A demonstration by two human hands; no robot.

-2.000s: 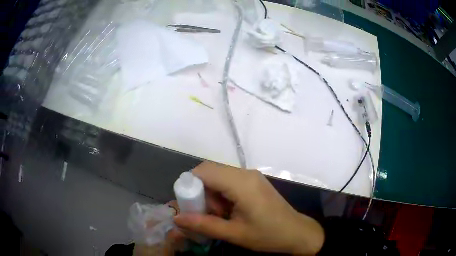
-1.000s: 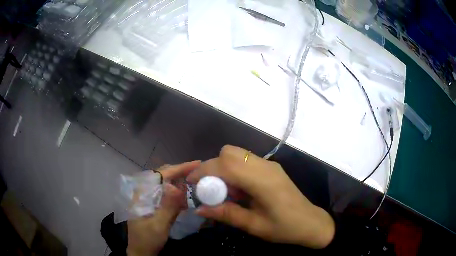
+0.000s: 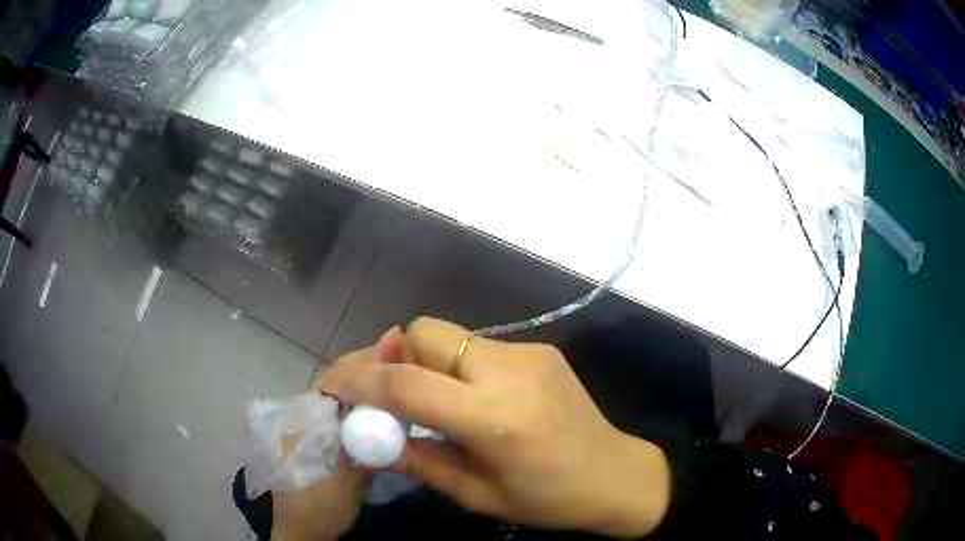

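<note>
The white-filled syringe barrel (image 3: 374, 435) is held over my lap, its rounded white end facing the camera. My right hand (image 3: 508, 423) closes around its side with thumb and fingers. My left hand (image 3: 315, 509) is low beside it, mostly hidden behind crinkled clear film (image 3: 292, 442) and my right hand; a bluish-white bit shows under the barrel. A clear air hose (image 3: 571, 310) runs from the table to behind my right hand. Where it joins is hidden.
The white-topped table (image 3: 476, 137) bears tweezers (image 3: 553, 25), a yellow-hub needle (image 3: 553, 152), a black cable (image 3: 778, 169) and a clear empty syringe barrel (image 3: 892, 235) at the right edge. Clear blister trays (image 3: 231, 190) overhang the left. Grey tiled floor (image 3: 212, 349) lies below.
The syringe barrel and my right hand have moved left and down, close against the film. The barrel's end has turned to face the camera. The hose now stretches left past the table edge.
</note>
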